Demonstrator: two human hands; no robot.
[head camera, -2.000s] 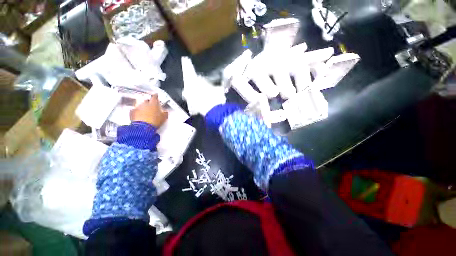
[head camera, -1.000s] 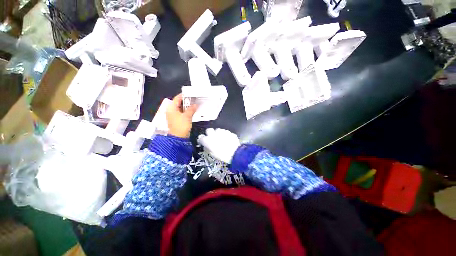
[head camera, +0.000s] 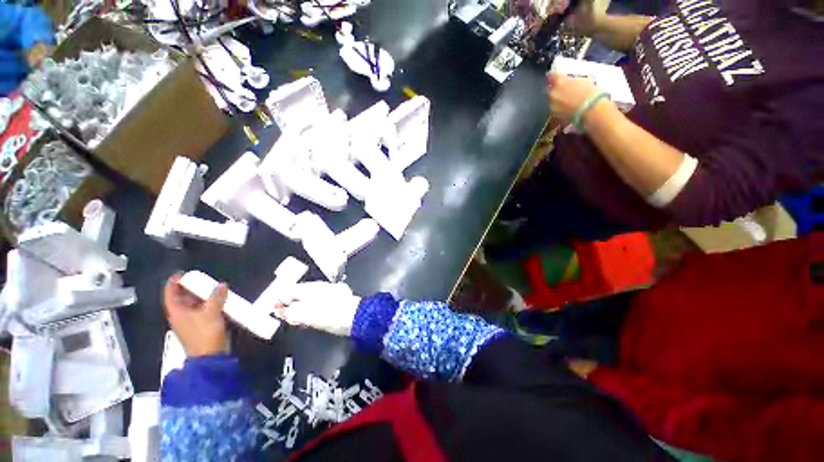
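Note:
A white plastic housing (head camera: 239, 311) is held low over the dark bench, its round-ended arm pointing away from me. My left hand (head camera: 199, 318), bare, grips the box part at its left end, with the thumb on top. My right hand (head camera: 318, 308), in a white glove, has its fingertips closed on the housing near where the box and arm meet. Whether a small piece is between those fingertips cannot be told. A loose pile of small white clips (head camera: 316, 399) lies on the bench in front of me, partly cut off by my body.
More white housings stand grouped ahead (head camera: 312, 162); others are heaped at left (head camera: 68, 307). A carton (head camera: 158, 135) of white round parts is at far left. Wired white pieces (head camera: 366, 56) lie beyond. Another person's hand (head camera: 571, 95) holds a white part at right. A red stool (head camera: 601, 266) is beside the bench.
The view has turned right, bringing the other person into sight. The housing has been turned, and my gloved right hand has moved from the clip pile up to it. My left hand still holds it.

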